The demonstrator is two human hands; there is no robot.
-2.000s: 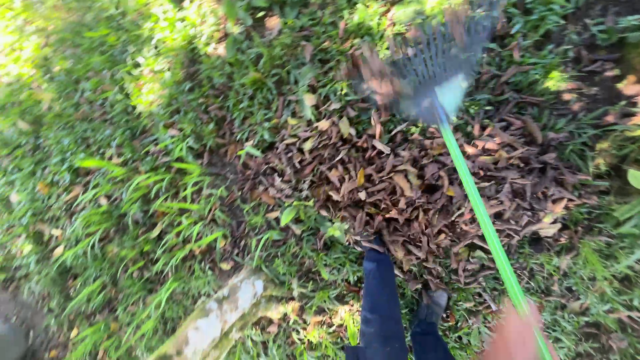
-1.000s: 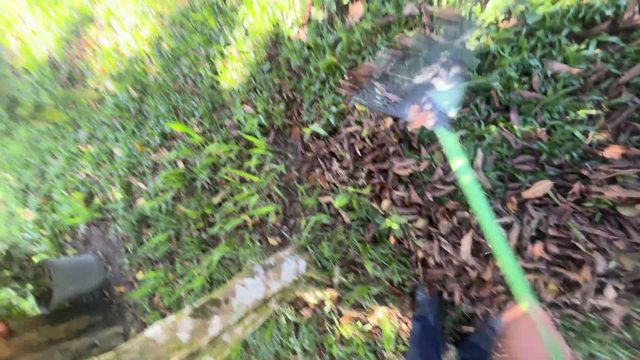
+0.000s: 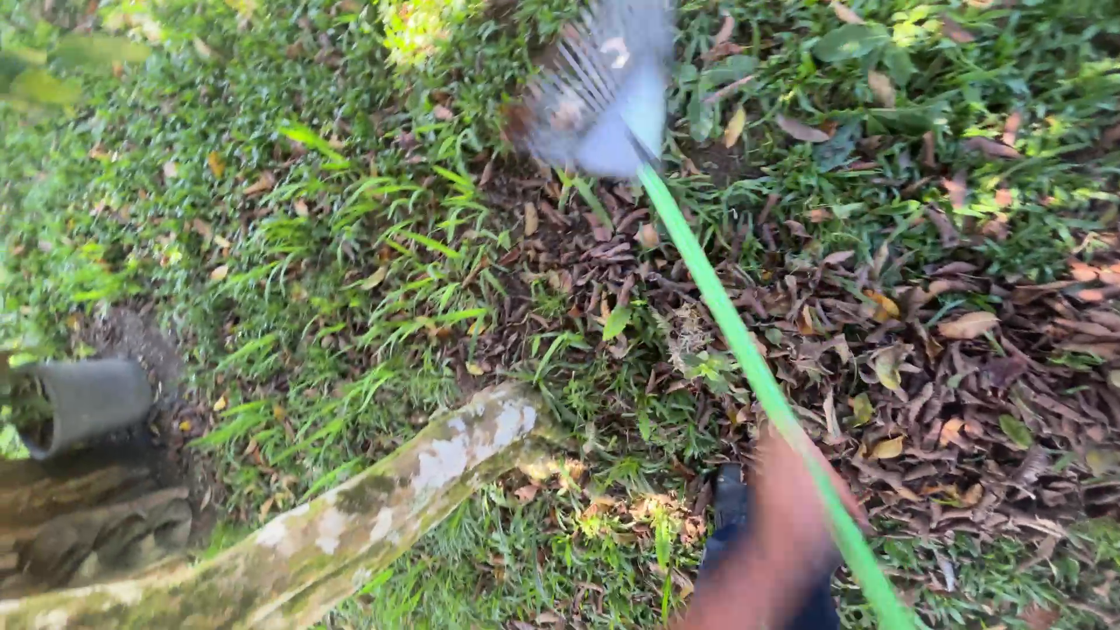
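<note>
My left hand [image 3: 801, 490], blurred, is closed around the green handle [image 3: 717, 297] of a fan leaf rake, at the lower right. My right hand is out of view, and so is the handle's far end. The rake's head [image 3: 608, 105], grey and blurred, is over grass at the top, its tines spread toward the upper left. Beneath and right of the handle, brown dry leaves [image 3: 927, 376] lie heaped, a few yellow or green ones among them. Part of a dark shoe [image 3: 731, 494] and dark trouser leg shows beside my hand.
A mossy trunk or thick root [image 3: 376, 507] with pale patches crosses the lower left. Beyond it a grey pot or bucket [image 3: 101, 402] lies on its side near brown, weathered material [image 3: 105, 534]. Grass with scattered leaves covers the upper left.
The view has shifted left, bringing in more of the trunk and the grey container. My left hand stays on the handle, and more of the forearm shows now.
</note>
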